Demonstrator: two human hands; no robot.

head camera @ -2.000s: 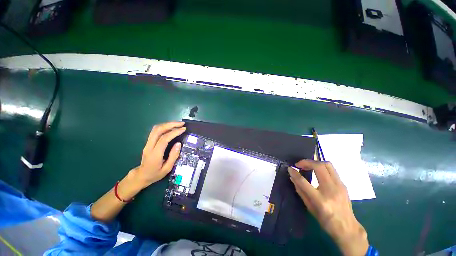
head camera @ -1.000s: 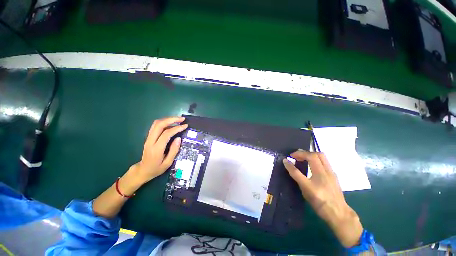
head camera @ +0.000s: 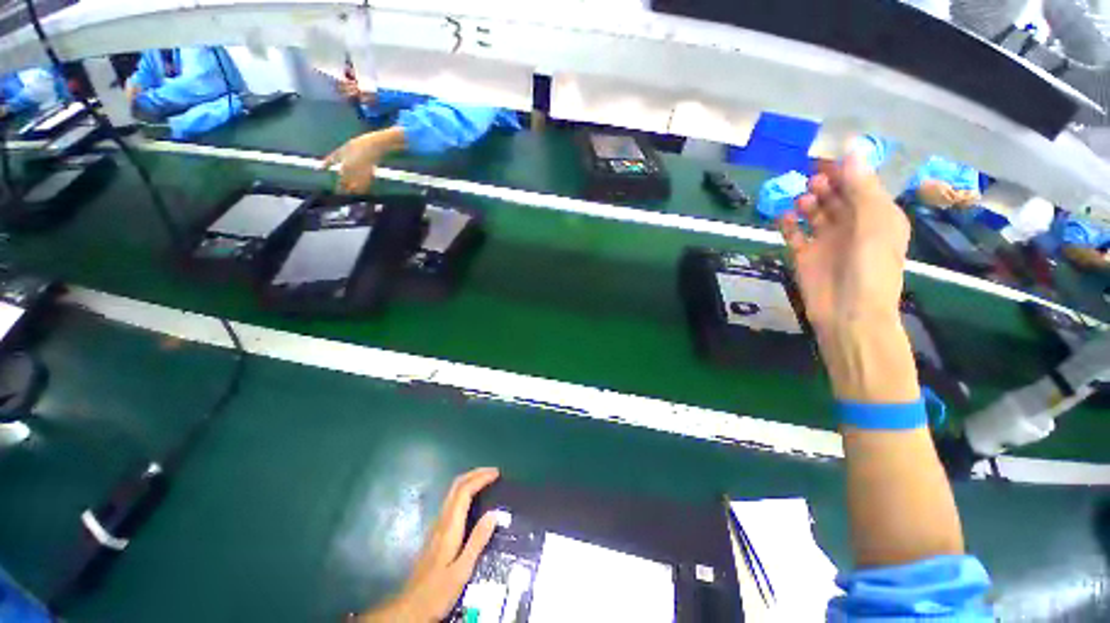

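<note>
The open tablet, its silver battery (head camera: 603, 584) and main board (head camera: 497, 584) showing, lies in a black foam tray (head camera: 621, 511), cut off by the bottom edge. My left hand (head camera: 444, 562) rests at the tray's left corner, fingers apart. My right hand (head camera: 852, 256) is raised over the belt toward the shelf, away from the tablet, fingers partly curled; its tips blur against the shelf, so whether they hold anything is unclear. A small white piece (head camera: 705, 573) sits right of the battery. Dark tweezers (head camera: 747, 550) lie by a white sheet (head camera: 785, 548).
Across the green belt (head camera: 572, 280) stand several tablets in black trays (head camera: 329, 262). A white shelf (head camera: 511, 49) with a long black foam piece (head camera: 889, 61) spans the top. A black cable with inline handle (head camera: 122, 517) lies left. Other workers' blue sleeves and hands show opposite.
My right hand has left the tablet's right side and risen to the shelf. The white piece remains on the tablet. The view has tilted up; my left hand stays at the tray's corner.
</note>
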